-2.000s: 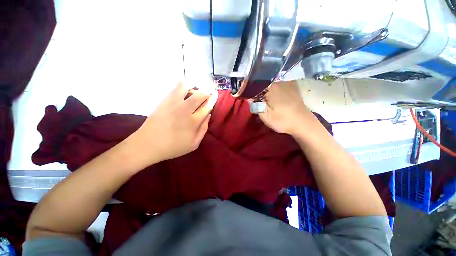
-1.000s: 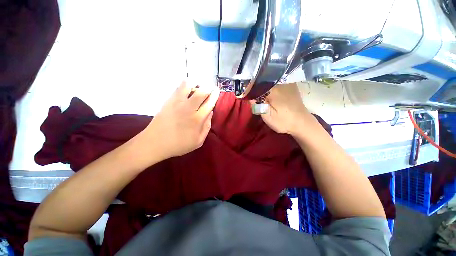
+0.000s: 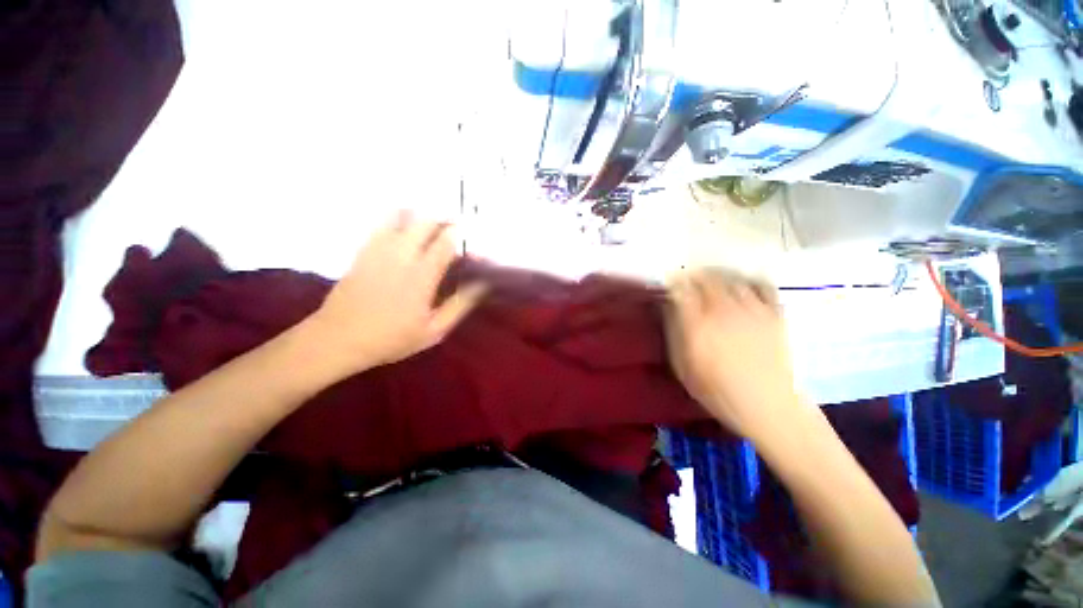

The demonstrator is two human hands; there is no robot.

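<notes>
A dark red garment piece (image 3: 511, 380) lies across the front of the table and over its edge towards my lap, with a ruffled end at the left. My left hand (image 3: 398, 291) holds its upper edge on the left, fingertips blurred. My right hand (image 3: 730, 333) is on its right end, also blurred, fingers curled over the cloth. The cloth edge lies in front of the presser foot (image 3: 608, 211), apart from it. The white and blue sewing machine (image 3: 760, 71) stands at the upper right.
A larger maroon cloth pile (image 3: 83, 107) hangs at the far left. A grey-white ruler strip (image 3: 95, 398) runs along the table's front edge. A small dark tool (image 3: 947, 344) and an orange-red cord (image 3: 968, 318) are at the right end. Blue crates (image 3: 950, 457) holding dark red cloth stand below right.
Both hands have moved from beside the needle towards me, the right also outward, bringing the cloth edge out from under the machine head. The view has shifted, showing more of the machine.
</notes>
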